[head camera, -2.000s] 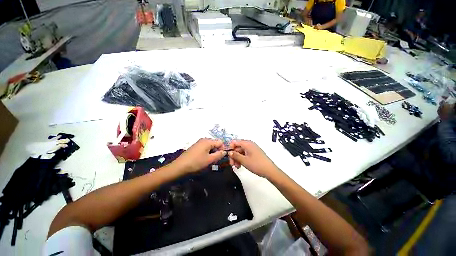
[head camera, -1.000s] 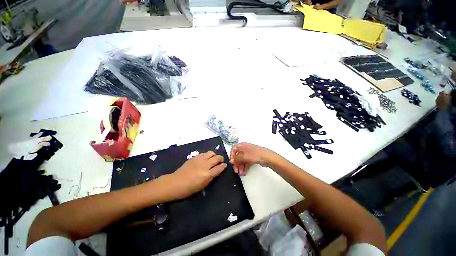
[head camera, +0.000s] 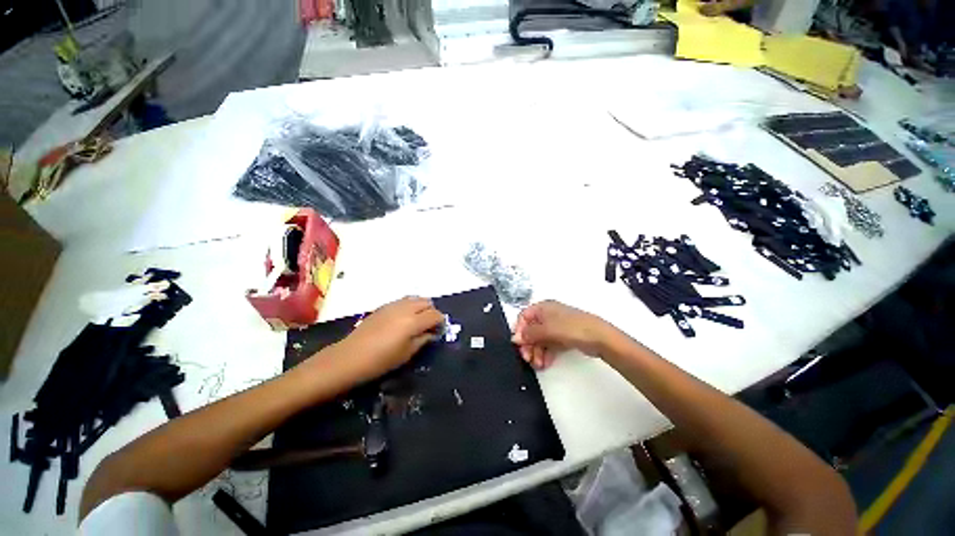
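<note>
My left hand (head camera: 400, 327) is over the upper part of the black mat (head camera: 482, 419), its fingertips at a few small white-silver pieces (head camera: 451, 330); whether it grips one is too small to tell. My right hand (head camera: 553, 330) is at the mat's right edge, fingers curled together; what it may hold is hidden. A pale square (head camera: 478, 342) lies on the mat between the hands. The hammer (head camera: 374, 440) lies on the mat, handle to the left. A small clear bag of hardware (head camera: 498, 274) lies just beyond the mat.
A red tape dispenser (head camera: 300, 270) stands beyond the mat's left corner. Plain black straps (head camera: 89, 387) are piled left. Two flecked strap piles (head camera: 670, 277) (head camera: 770, 215) lie right. A large plastic bag (head camera: 330, 168) lies farther back. A brown box (head camera: 23, 277) is far left.
The hands were together two seconds ago and are now apart. My left hand has moved to the white pieces on the mat. The camera view has shifted.
</note>
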